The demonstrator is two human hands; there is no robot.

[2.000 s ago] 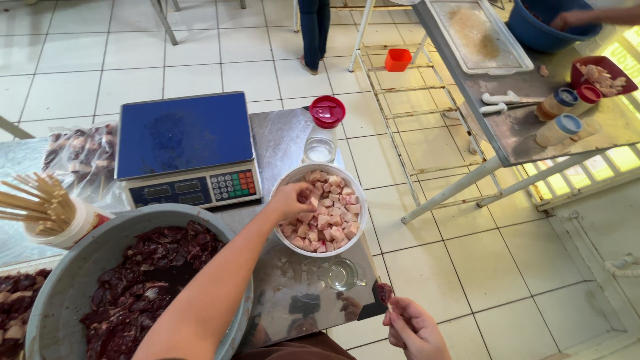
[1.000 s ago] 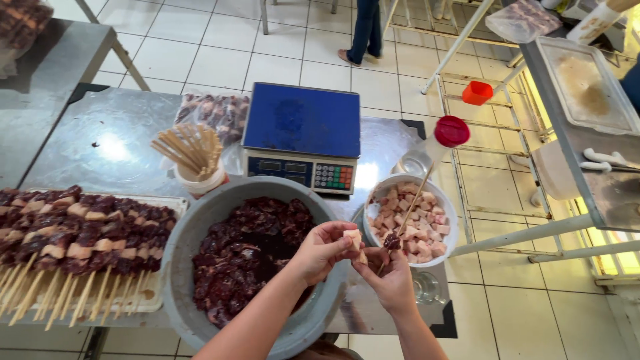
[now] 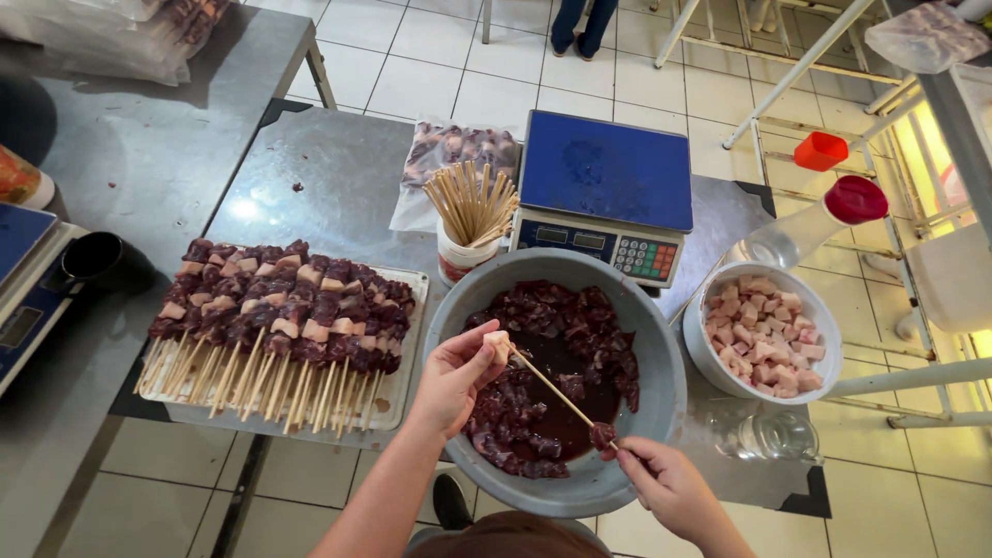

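Over the grey plastic basin (image 3: 673, 387) of dark red meat pieces (image 3: 597, 329), my left hand (image 3: 457, 380) pinches a pale cube of fat (image 3: 498, 346) at the tip of a wooden skewer (image 3: 552, 386). My right hand (image 3: 659, 480) holds that skewer near its other end, next to one dark meat piece (image 3: 603, 436) threaded on it. To the right stands a white tub of pale cubes (image 3: 763, 333). Loaded skewers (image 3: 287, 310) lie in rows on a white tray (image 3: 415, 341) at the left. A white cup (image 3: 465, 257) behind the basin holds bare skewers (image 3: 473, 205).
A blue-topped digital scale (image 3: 604, 170) stands behind the basin, beside a bag of meat (image 3: 457, 147). A red-lidded bottle (image 3: 806, 225) and a clear glass (image 3: 775, 436) flank the tub. A black mug (image 3: 105, 261) is far left. A person's legs (image 3: 581, 23) show beyond the table.
My left hand was in the tub of pale cubes two seconds ago; it now holds a cube over the basin. Both hands have moved left from the tub's edge since one second ago. The view has swung left.
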